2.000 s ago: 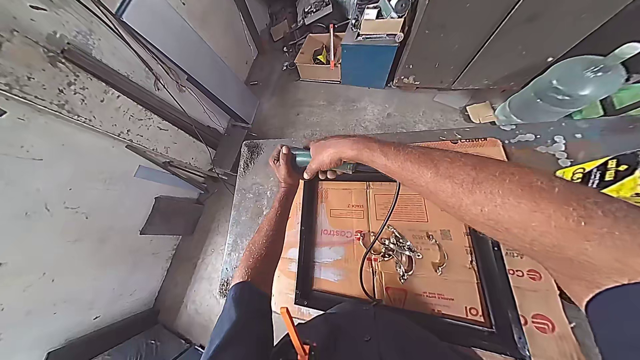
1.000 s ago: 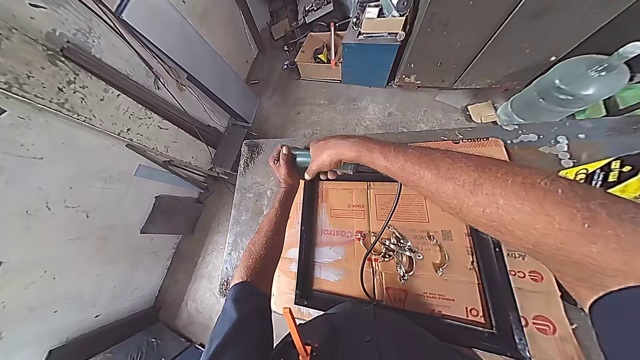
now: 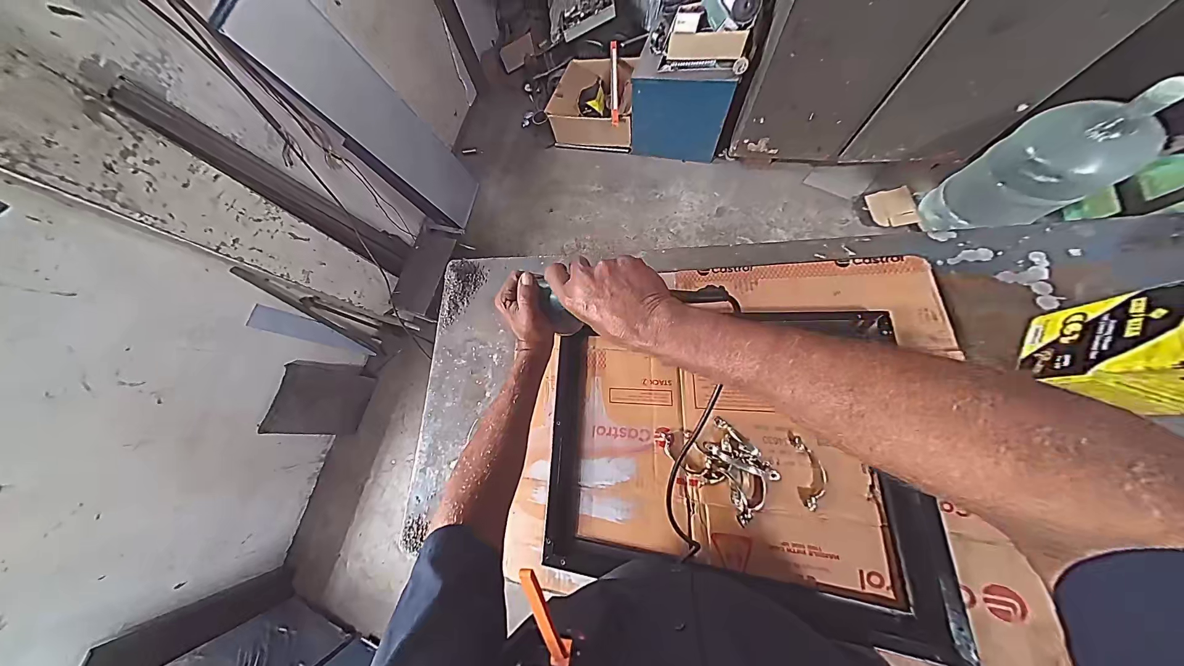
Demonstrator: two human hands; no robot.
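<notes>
A green corded power tool [image 3: 552, 310] lies across the far left corner of a black frame [image 3: 566, 444], mostly covered by my hands. My left hand [image 3: 524, 310] grips its left end, thumb up. Over its body my right hand [image 3: 612, 296] is closed. The tool's black cord [image 3: 673, 490] loops down across the frame's opening. Flattened printed cardboard [image 3: 629, 490] lies under the frame. Inside the opening rests a pile of shiny metal handles [image 3: 737, 465], with a curved one [image 3: 811, 472] apart on its right. Which part of the tool meets the frame is hidden.
The metal worktable [image 3: 462, 370] carries a large clear plastic bottle [image 3: 1054, 157] and a yellow-black package [image 3: 1110, 338] at the right. Beyond it, a cardboard box [image 3: 592, 129] and a blue cabinet [image 3: 684, 116] stand on the floor. An orange strip [image 3: 546, 615] is near my waist.
</notes>
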